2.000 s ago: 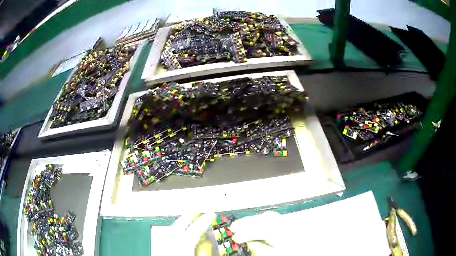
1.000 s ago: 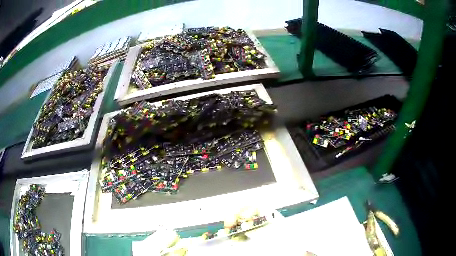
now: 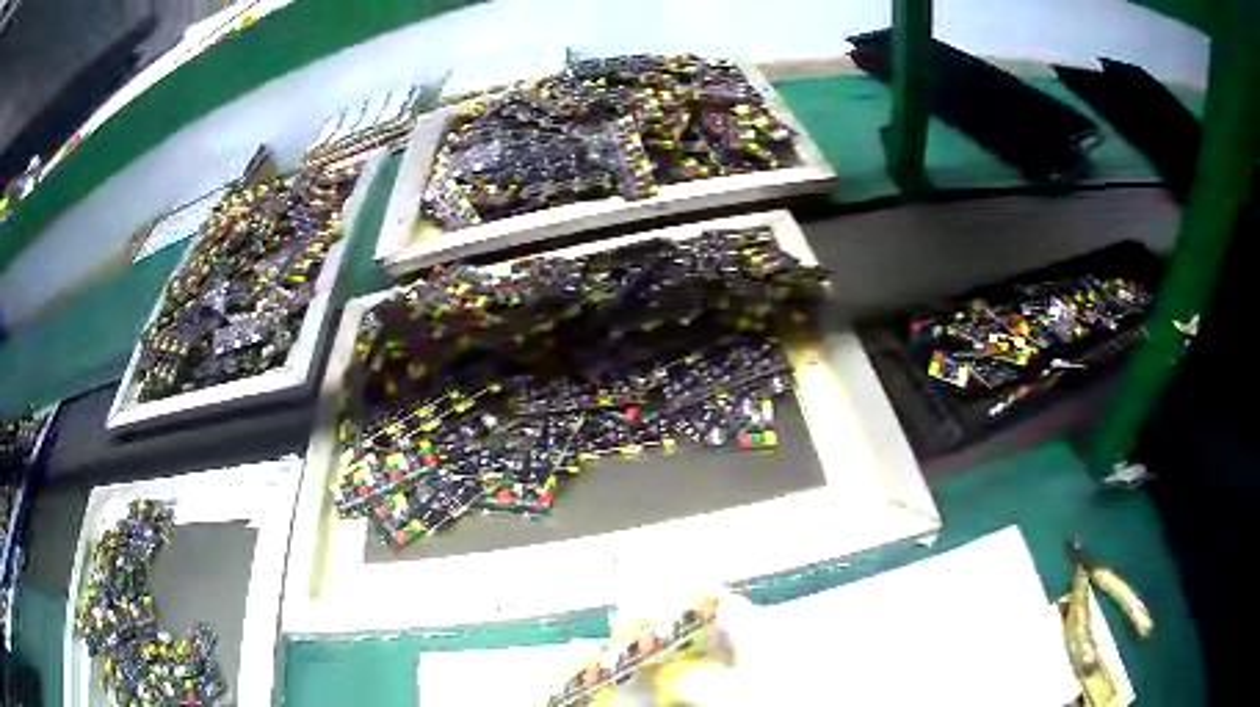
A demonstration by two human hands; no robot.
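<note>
A circuit board strip [image 3: 638, 655] with red, yellow and green blocks is held tilted over the white sheet [image 3: 898, 622] at the bottom edge, its right end higher. My right hand [image 3: 708, 666], pale and washed out against the sheet, is at the strip's right part and appears closed on it. Its fingers are blurred and partly cut off by the lower edge. My left hand cannot be made out; any part near the strip's left end blends into the sheet or is out of the picture.
A white-framed tray [image 3: 884, 428] of heaped strips lies just beyond the sheet. More such trays stand at far centre [image 3: 608, 207], far left [image 3: 297, 373] and near left [image 3: 277, 553]. A black tray [image 3: 947, 414] is at right. Yellowish nippers [image 3: 1085, 635] lie at the sheet's right edge. Green posts [image 3: 1175, 276] rise at right.
The view has swung left and back right. The strip, steeply downward two seconds ago and nearly level one second ago, now slants up to the right. The left-hand fingers seen earlier no longer show clearly.
</note>
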